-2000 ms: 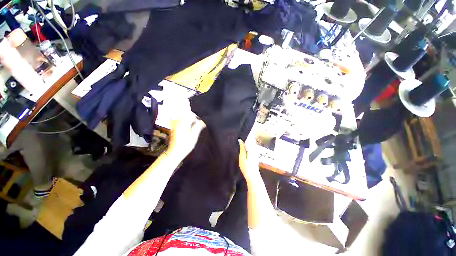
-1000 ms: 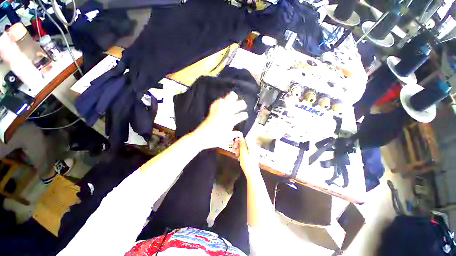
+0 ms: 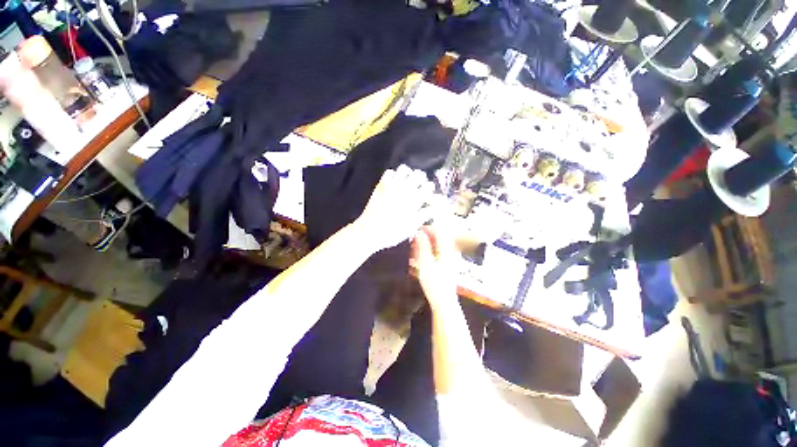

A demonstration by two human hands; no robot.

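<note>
A black garment piece lies at the left front of the white JUKI overlock machine and hangs over the table's front edge. My left hand is on the cloth close to the needle area, its fingers bent on the cloth's edge. My right hand is just below it, near the table's edge, fingers together; whether it grips cloth is hard to tell in the glare. The cloth under my left palm is hidden.
A large dark garment bundle spreads over the table at the left, with a yellow-tan sheet beneath. Black strips lie right of the machine. Thread cones stand upper right. An open carton is below the table edge.
The cloth was drawn up from my lap onto the table by the machine. My left hand moved right and forward to the needle area, and the cloth now lies flatter. My right hand stayed nearby.
</note>
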